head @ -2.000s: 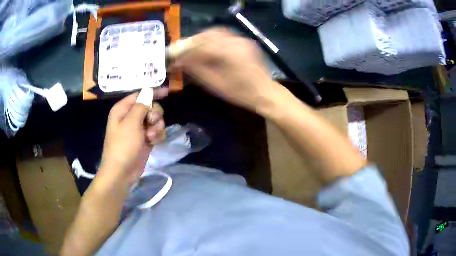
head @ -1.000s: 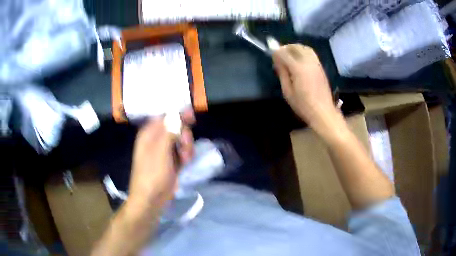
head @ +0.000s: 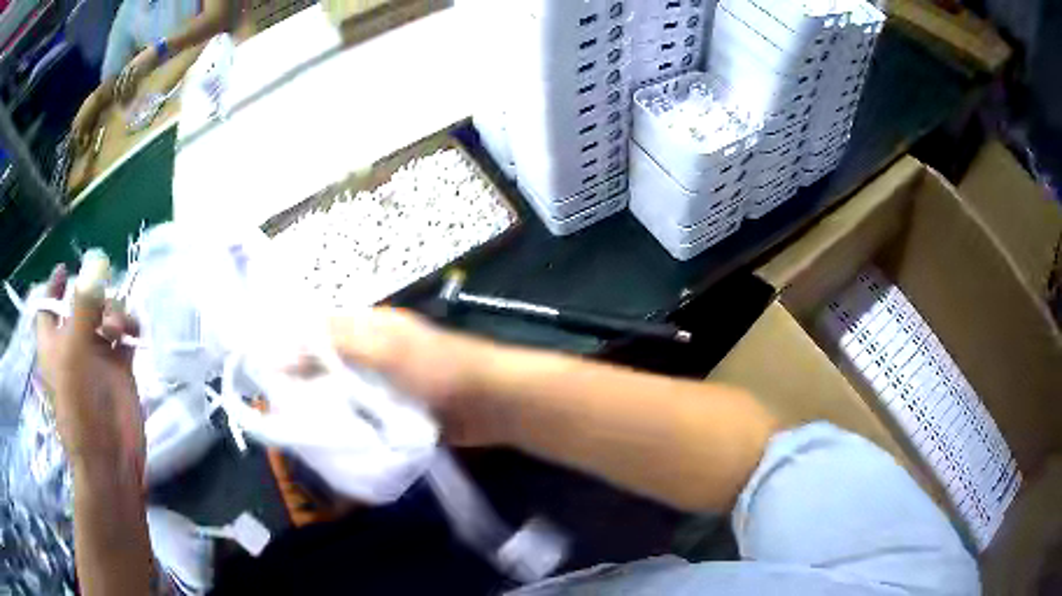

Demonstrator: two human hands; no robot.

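My right hand (head: 402, 361) grips a blurred bundle of white cords (head: 361, 437) in front of me; white loops hang below it, and a blurred white plug head (head: 533, 550) dangles lower right. My left hand (head: 87, 332) is raised at the left edge, with pale wraps on its fingertips and thin white cord ends between its fingers. More white cords and plastic lie between and behind the hands. The orange fixture (head: 297, 489) shows only in part; the bundle covers the rest, and no housing can be seen in it.
A brown-edged parts tray (head: 402, 221) holds tiny white pieces. Stacked housings (head: 576, 116) stand behind it. A hammer (head: 559, 314) lies in front of the tray. An open cardboard box (head: 804, 384) at right holds a row of housings. Another person's arms (head: 140, 70) show at top left.
The view has swung up and right. My left hand has left the fixture's front edge and is raised at the left. My right hand has left the hammer and taken hold of the cord bundle.
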